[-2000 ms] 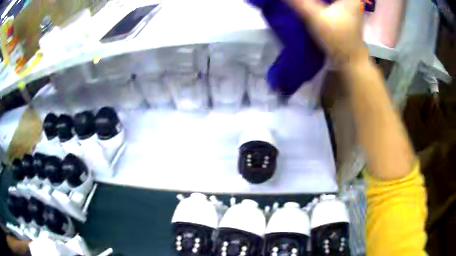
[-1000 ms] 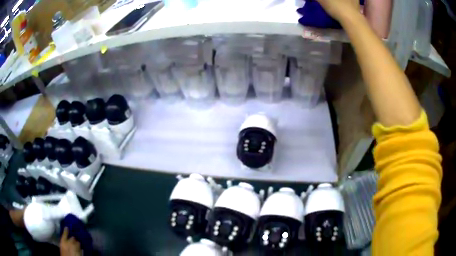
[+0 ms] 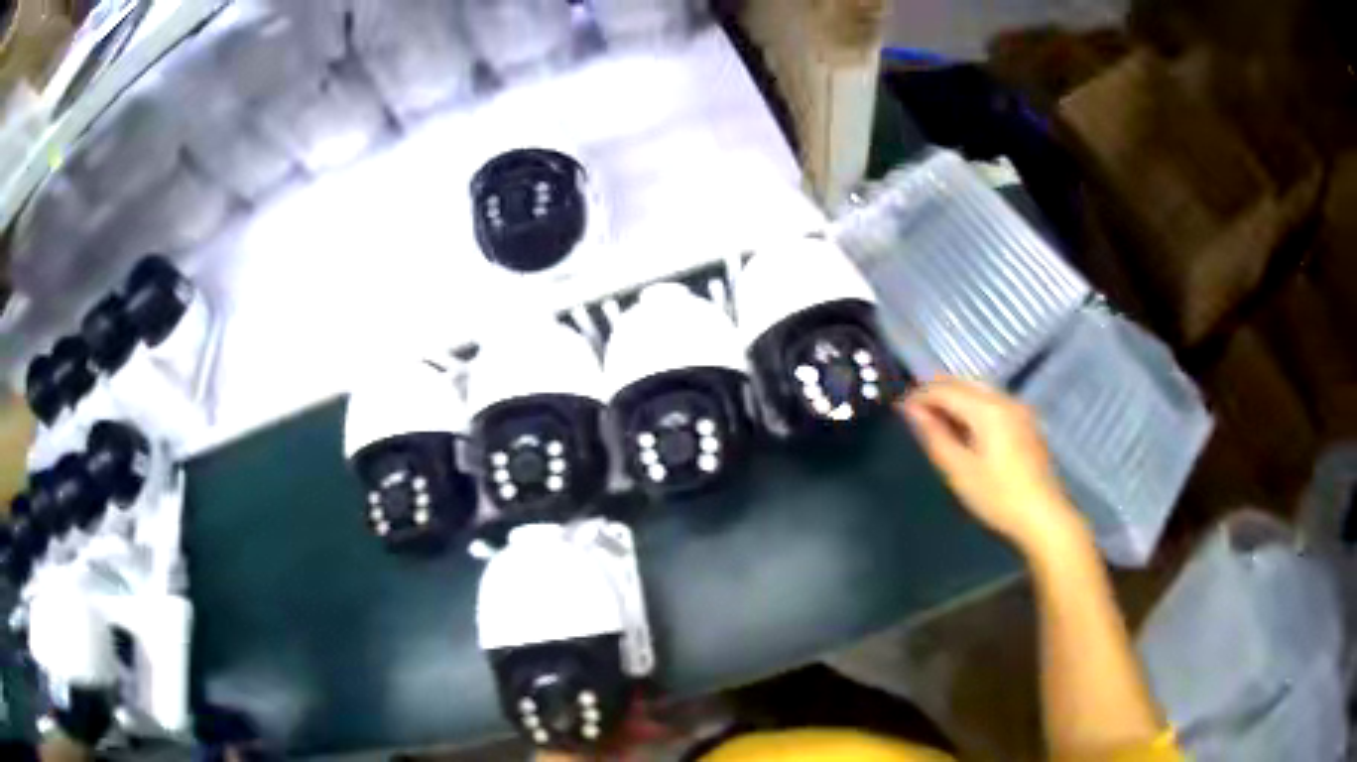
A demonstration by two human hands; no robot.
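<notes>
Four white dome cameras with black ball heads stand in a row on the dark green mat; the rightmost camera (image 3: 831, 350) has its lamps facing me. My right hand (image 3: 990, 454) is at its right side, thumb and finger a little apart, with nothing visible in it; I cannot tell if the fingertips touch the camera. Another dome camera (image 3: 554, 633) stands in front, at the mat's near edge. A small patch of skin shows under it at the bottom edge, perhaps my left hand, almost wholly cut off. The cloth is out of view.
One camera (image 3: 531, 209) sits on the white strip, with clear trays (image 3: 335, 119) behind it. Stacked ribbed clear trays (image 3: 967, 276) are right of the mat. More cameras (image 3: 156, 305) stand at the left. A person's dark sleeve and hand are at the lower left. Brown cartons (image 3: 1191, 164) are at the right.
My right hand has left the cloth on the white shelf and come down beside the rightmost camera. The view has turned down and right; the front camera now shows nearly whole.
</notes>
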